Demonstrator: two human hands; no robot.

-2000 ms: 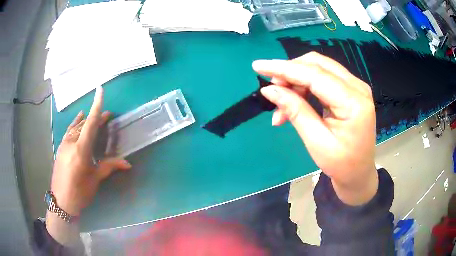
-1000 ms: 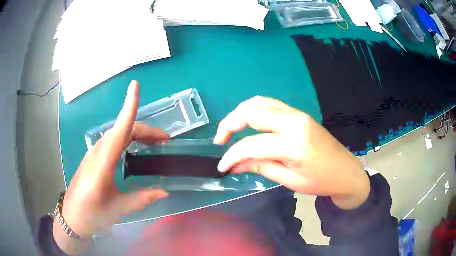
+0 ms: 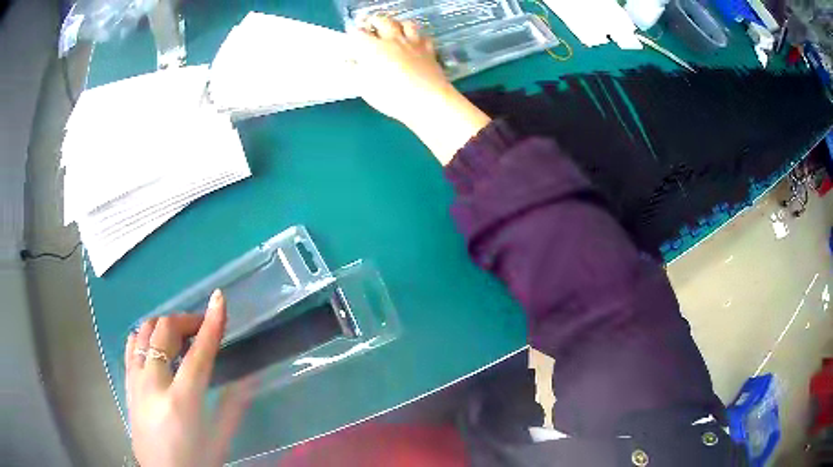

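Observation:
A black strip (image 3: 283,339) lies in a clear inner tray (image 3: 379,306) near the table's front left. A clear blister pack (image 3: 242,285) lies against its far side, with the hang hole at its right end. My left hand (image 3: 178,374) has thumb and fingers on the left end of these pieces; the fingertips partly hide what they pinch. My right hand (image 3: 402,68) reaches far forward, over the right end of a fan of white insert cards (image 3: 283,68) beside the spare blister packs (image 3: 498,41). Its fingertips are partly blurred, so I cannot tell if it holds a card.
Another fan of white cards (image 3: 151,155) lies at the left. A large mass of black strips (image 3: 712,128) with blue tabs covers the right side. A yellow rubber band (image 3: 557,46), a thin stick (image 3: 665,52) and a round clear tub (image 3: 699,25) are at the far right. Plastic bags (image 3: 114,18) lie far left.
The black strip was laid over the clear tray; both now sit turned beside the blister pack, under my left hand. My right hand has left the strip and moved far forward to the cards and spare packs.

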